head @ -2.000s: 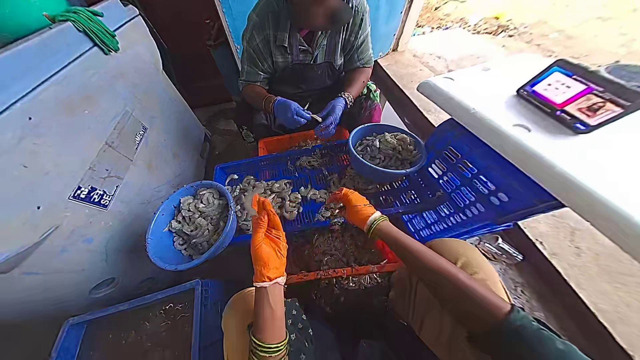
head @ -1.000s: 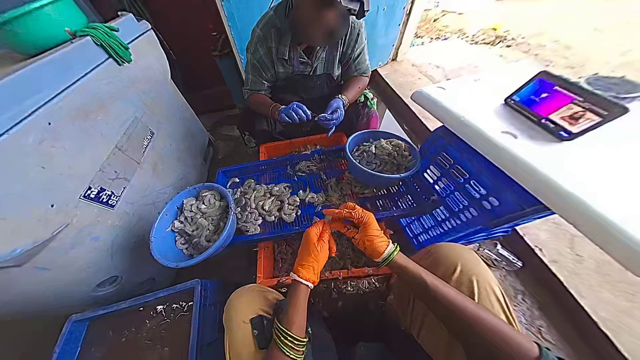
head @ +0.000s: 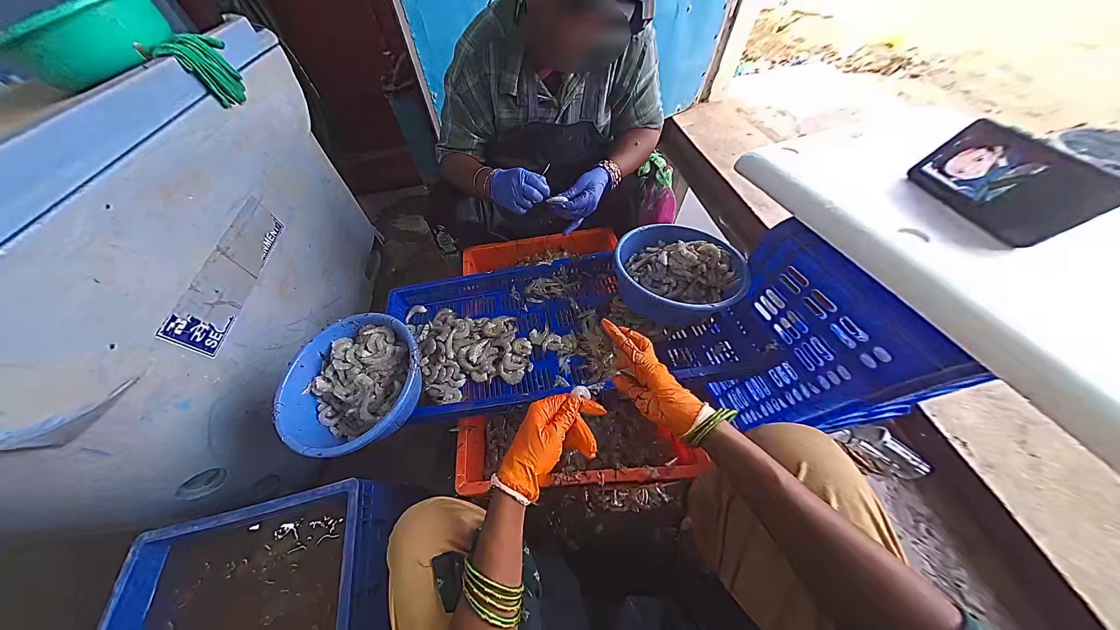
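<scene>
My left hand (head: 547,440), in an orange glove, is closed on a small pale shrimp (head: 581,393) at its fingertips. To its right my right hand (head: 652,385), also orange-gloved, has its fingers partly extended; whether something thin is between them I cannot tell. Both are over an orange crate (head: 582,478) of shell waste, at the near edge of a blue perforated tray (head: 464,404). A pile of shrimp (head: 472,346) lies on the tray's left part, with more scraps toward the middle. A blue bowl of shrimp (head: 289,398) stands at the left, another blue bowl (head: 643,306) at the tray's far right.
A co-worker's blue-gloved hands (head: 547,197) hold a shrimp and a thin tool across the tray. Blue perforated crates (head: 787,350) lie at right beneath a white tabletop (head: 962,271) with a phone (head: 1015,179). A white chest (head: 157,332) and a blue-rimmed tub (head: 350,542) are at left.
My hands, together over the orange crate one second ago, are now apart, the right one farther right and opened out. The phone's screen has changed.
</scene>
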